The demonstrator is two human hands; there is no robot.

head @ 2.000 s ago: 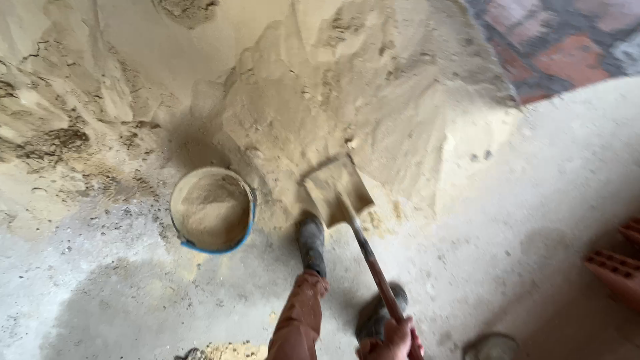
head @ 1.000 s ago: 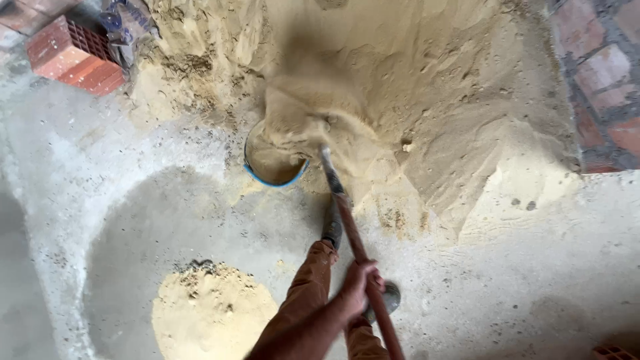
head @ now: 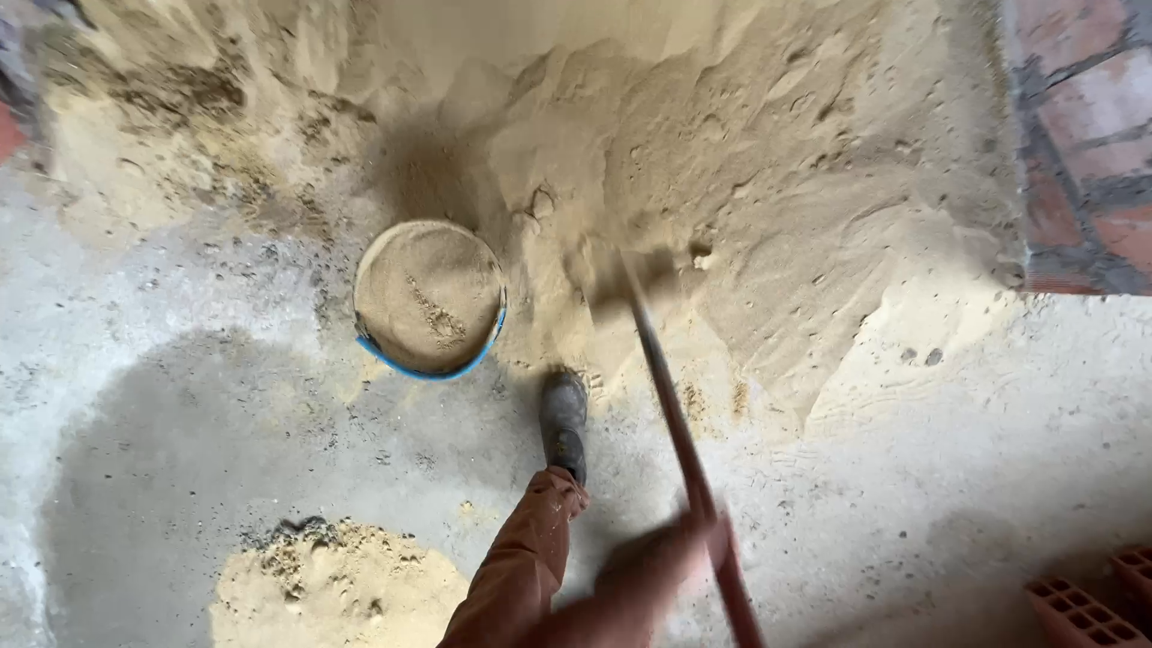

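Note:
My left hand, blurred by motion, is closed around the reddish shaft of a shovel. My right hand is out of view; the shaft runs out past the bottom edge. The blurred shovel blade lies at the foot of a large sand pile, to the right of a bucket. That round bucket stands on the floor against the pile, filled with sand, with a blue band or handle along its near side. A dark boot is between the bucket and the shaft.
A smaller sand heap lies on the concrete floor at lower left. Hollow red bricks are at the lower right corner. A brick-and-mortar wall borders the pile at upper right.
The shovel blade, over the bucket one second ago, is now to its right by the pile. More sand shows in the bucket than two seconds ago. The view has shifted.

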